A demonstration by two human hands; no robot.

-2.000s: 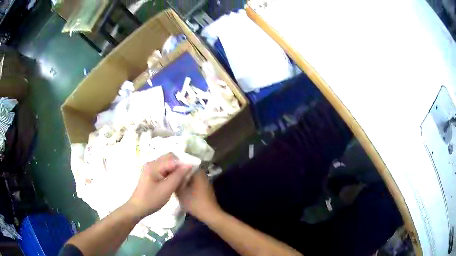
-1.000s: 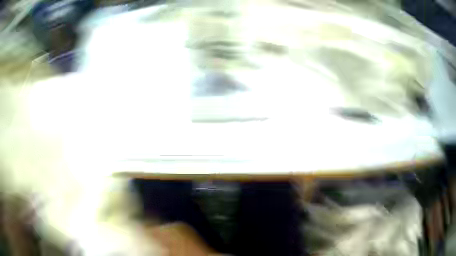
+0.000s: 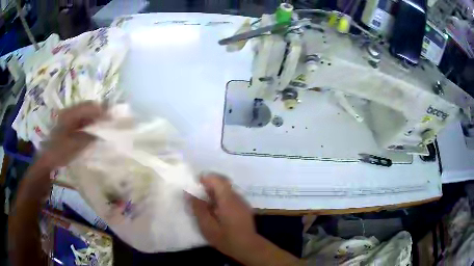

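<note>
A cream floral garment piece (image 3: pixel 130 200) hangs over the front left edge of the white table, blurred by motion. My left hand (image 3: pixel 78 122) grips its upper left part. My right hand (image 3: pixel 221 208) grips its right end near the table's front edge. A paler band of cloth (image 3: pixel 148 158) runs between my hands; whether it is a separate strip I cannot tell. The needle area (image 3: pixel 258 106) of the off-white sewing machine (image 3: pixel 353 67) is up and right of my right hand, apart from the cloth.
More floral cloth (image 3: pixel 73 72) is heaped at the table's left. Black thread snips (image 3: pixel 375 160) lie right of the needle on the table (image 3: pixel 312 193). A carton with offcuts (image 3: pixel 106 244) stands lower left. Floral cloth (image 3: pixel 358 249) also lies below the table at right.
The view has swung from the floor carton to the sewing table. The cloth is now at the table, held with my hands apart, where two seconds ago they were together over the carton.
</note>
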